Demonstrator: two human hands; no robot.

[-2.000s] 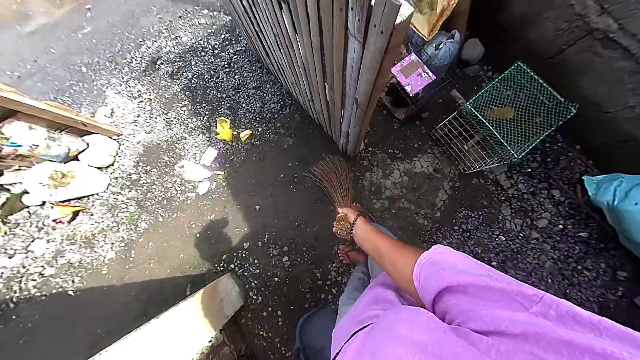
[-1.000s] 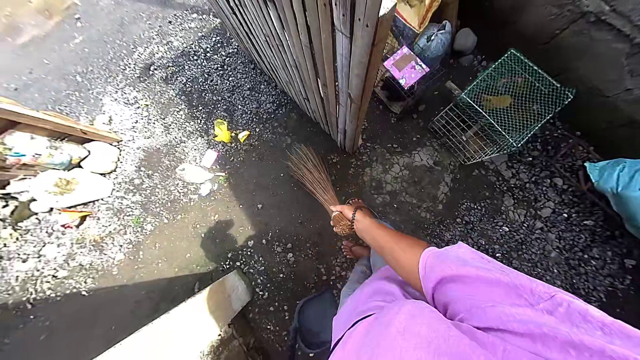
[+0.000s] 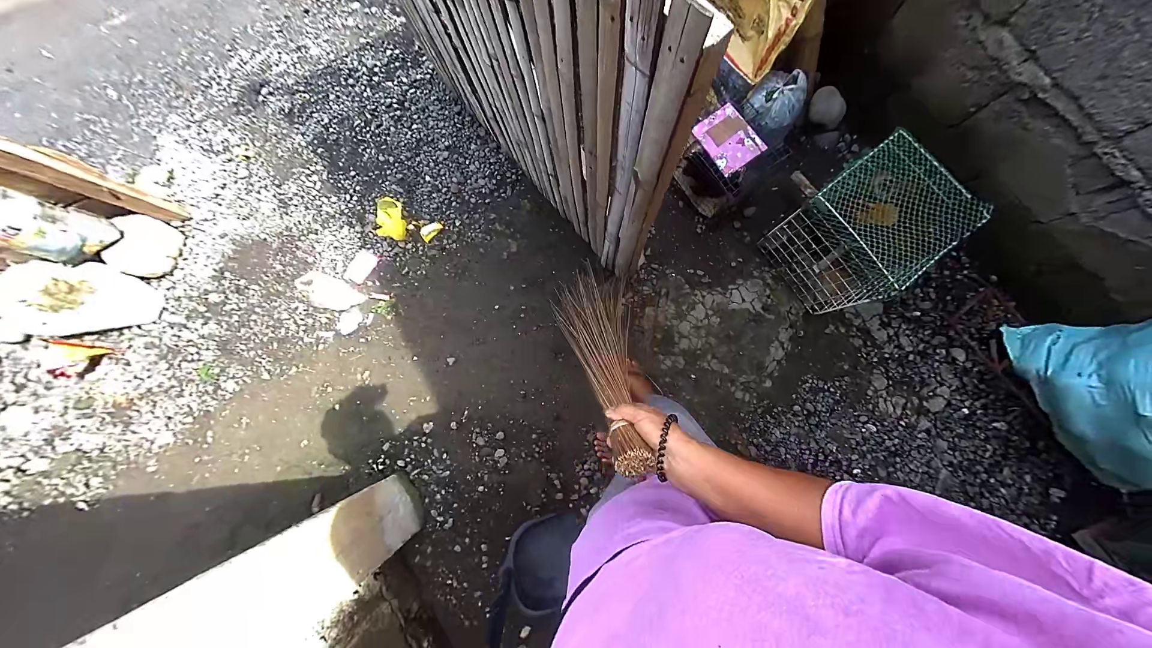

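My right hand (image 3: pixel 641 428), with a dark beaded bracelet at the wrist, is closed around the bound handle of a stick broom (image 3: pixel 601 346). The broom's thin bristles fan away from me over dark ground, their tips close to the foot of a wooden slat gate (image 3: pixel 621 135). My bare foot shows beside the broom handle. Left of the gate, a crumpled yellow wrapper (image 3: pixel 391 219) and white litter (image 3: pixel 330 292) lie on the gravel. My left hand is not visible.
A green wire mesh cage (image 3: pixel 900 216) and a blue sack (image 3: pixel 1089 387) stand to the right. A concrete ledge (image 3: pixel 270 576) juts in at lower left beside a dark tub (image 3: pixel 544 562). Large stones (image 3: pixel 81 301) and a wooden plank (image 3: pixel 90 180) lie far left.
The broom's bristles pointed further left one second ago; they have swung right, toward the foot of the gate. My right hand keeps its hold on the handle.
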